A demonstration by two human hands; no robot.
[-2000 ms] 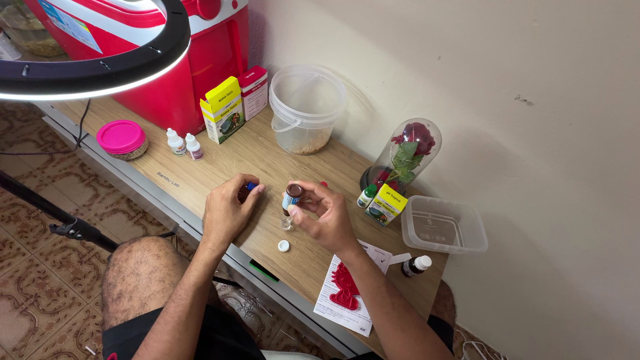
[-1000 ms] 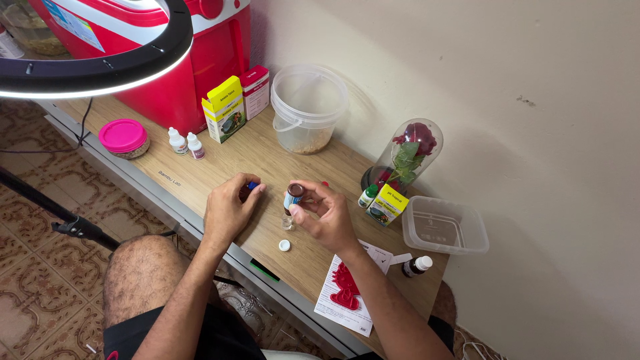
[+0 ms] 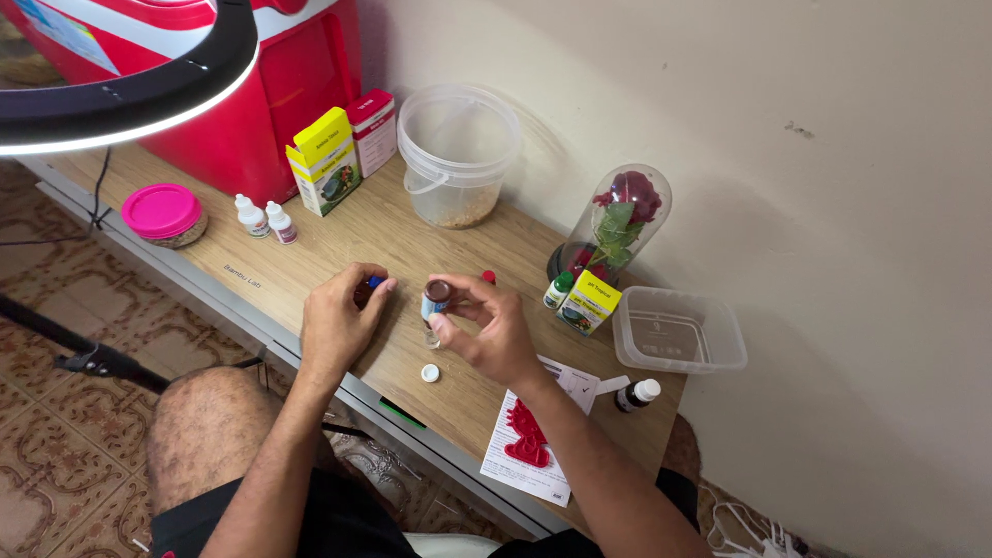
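My right hand (image 3: pixel 484 325) holds a small brown bottle (image 3: pixel 435 298) with a pale blue label, tipped bottom up over a small clear glass vial (image 3: pixel 431 338) on the wooden table. Curled around a small dark bottle with a blue cap (image 3: pixel 375 282), my left hand (image 3: pixel 341 314) rests on the table to the left. A white round cap (image 3: pixel 430 373) lies near the vial, toward the table's front edge. Behind my right hand a red cap (image 3: pixel 488 277) shows; what it sits on is hidden.
Around stand a clear bucket (image 3: pixel 457 167), a yellow box (image 3: pixel 325 163), two white dropper bottles, a pink-lidded jar (image 3: pixel 163 215), a rose under a dome (image 3: pixel 620 225), a plastic tub (image 3: pixel 678 329) and a white-capped dark bottle (image 3: pixel 637 395). A ring light (image 3: pixel 132 108) overhangs the left.
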